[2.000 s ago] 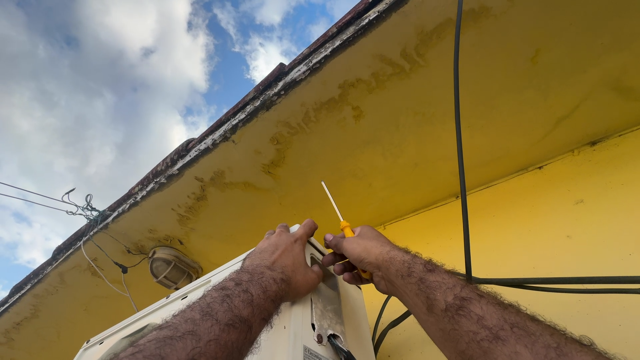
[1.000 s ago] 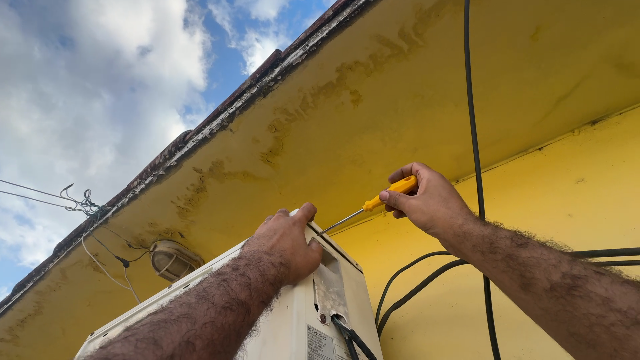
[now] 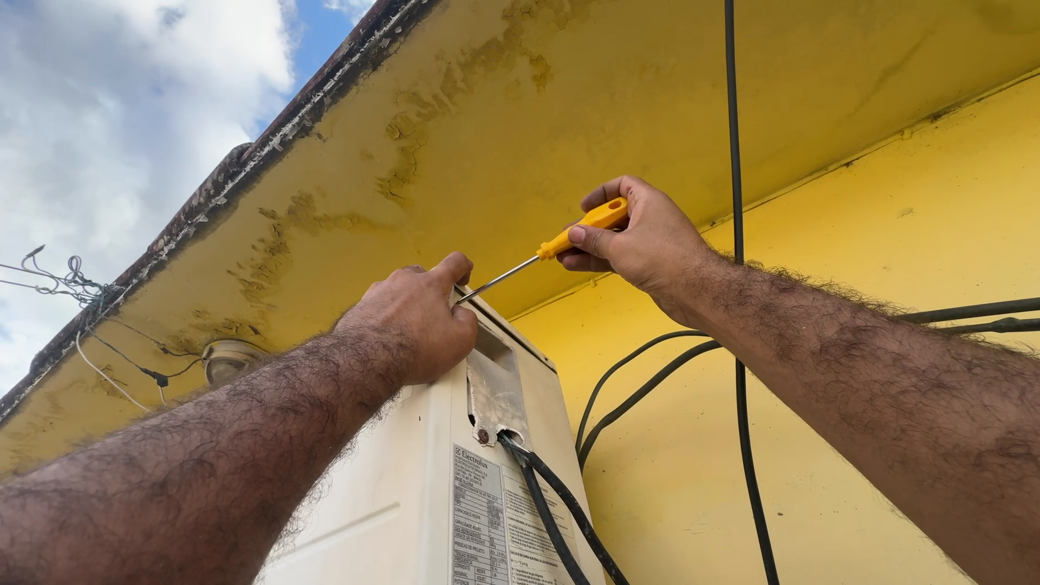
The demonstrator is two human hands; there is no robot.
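Observation:
My right hand (image 3: 630, 236) grips the yellow handle of a screwdriver (image 3: 581, 229). Its metal shaft slants down to the left, and the tip is at the top edge of a white Electrolux air conditioner outdoor unit (image 3: 366, 479), close to my left thumb. My left hand (image 3: 414, 317) rests on the unit's top front corner, its fingers partly hidden behind the edge. Whether it grips anything there does not show. Below it, black cables (image 3: 552, 496) come out of a hole in the unit's side, beside a printed label (image 3: 479, 520).
A yellow eave (image 3: 455, 162) with peeling paint slopes overhead, meeting a yellow wall (image 3: 877, 341). One black cable (image 3: 735, 162) hangs vertically behind my right forearm; others run along the wall. A round lamp (image 3: 231, 357) and thin wires (image 3: 81, 284) are at the left.
Two seconds ago my right hand was close beside my left with the screwdriver pointing up. It has since moved away to the right, and the shaft now points down to the unit's top edge.

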